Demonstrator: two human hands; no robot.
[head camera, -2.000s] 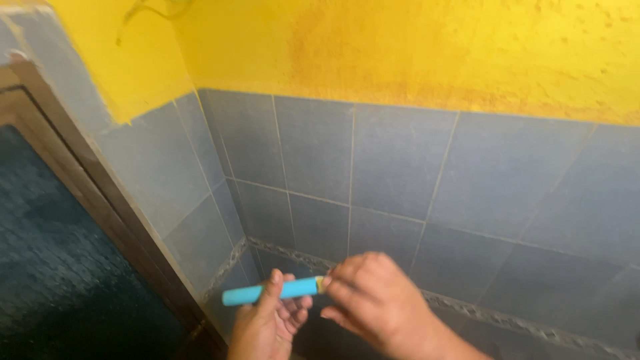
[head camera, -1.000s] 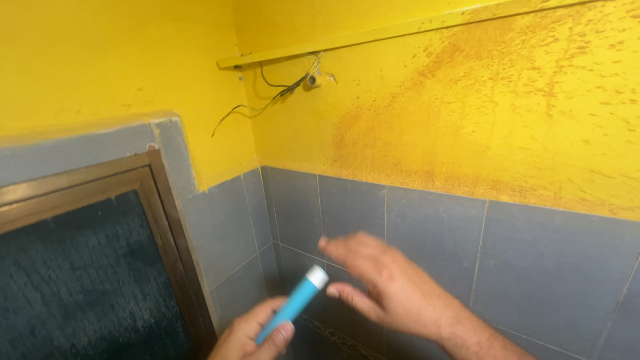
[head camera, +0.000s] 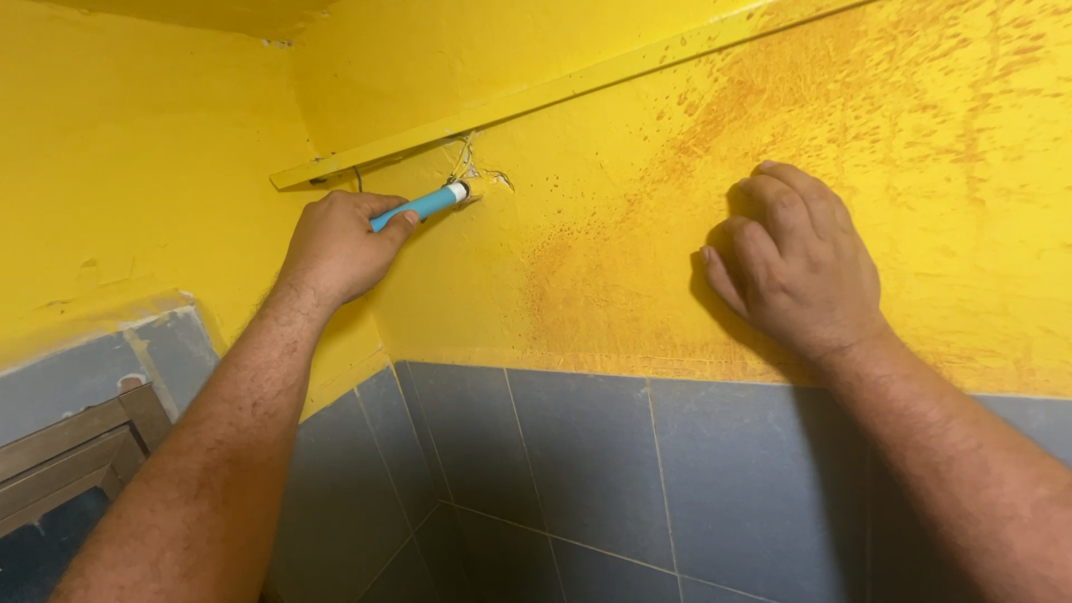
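Observation:
Between the thumb and fingers of my left hand (head camera: 356, 239) is a light blue tube (head camera: 423, 207) with a white end. That white end meets a small dark fitting (head camera: 463, 191) on the yellow wall; whether it is inside or only against it cannot be told. Thin wires (head camera: 466, 155) run from the fitting up to a yellow strip (head camera: 536, 102) on the wall. My right hand (head camera: 796, 255) holds nothing, its fingers loosely bent against or very near the stained yellow wall (head camera: 620, 276).
Blue-grey tiles (head camera: 586, 452) cover the lower wall below the yellow paint. At the lower left stands a brown door or window frame (head camera: 75, 431) with a dark panel. Two walls meet in a corner left of centre.
My left hand has raised the blue tube from low in view to the wall fitting. My right hand has moved away from the tube, up to the wall at the right. The view has tilted up.

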